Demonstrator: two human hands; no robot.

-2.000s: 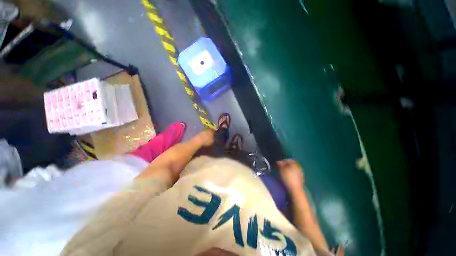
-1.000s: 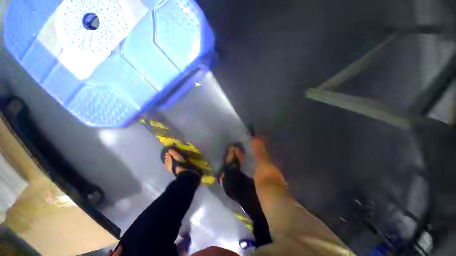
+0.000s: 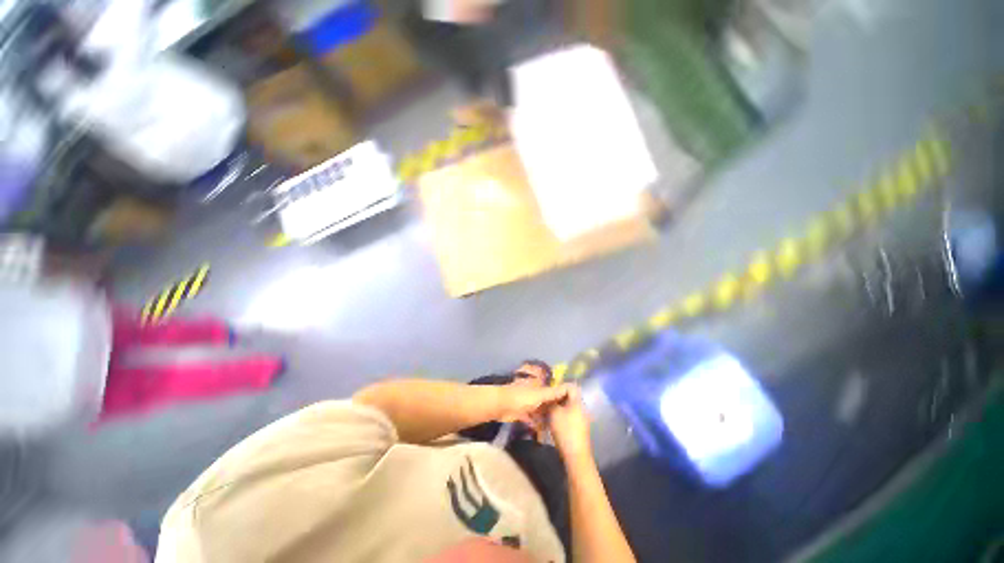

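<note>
My left hand (image 3: 526, 404) and my right hand (image 3: 566, 405) meet low in front of my body, at the lower middle of the view. They touch or nearly touch. Both are small and blurred, and I cannot tell whether they hold anything. A blue plastic stool (image 3: 721, 416) with a pale, glaring top stands on the floor to the right of my hands. A bright white stack (image 3: 581, 143) rests on brown cardboard (image 3: 484, 220) on the floor ahead; its top is washed out.
A white tray or stack with dark pieces (image 3: 336, 196) is on the floor at the upper left. A person in white and pink-red trousers (image 3: 187, 368) is at the left. Yellow-black tape (image 3: 771, 264) crosses the floor. A green surface (image 3: 936, 506) is at the lower right.
The view has swung; the stool, large at the upper left before, is now at the lower right. Floor stacks and a person have come into view. My hands have come together.
</note>
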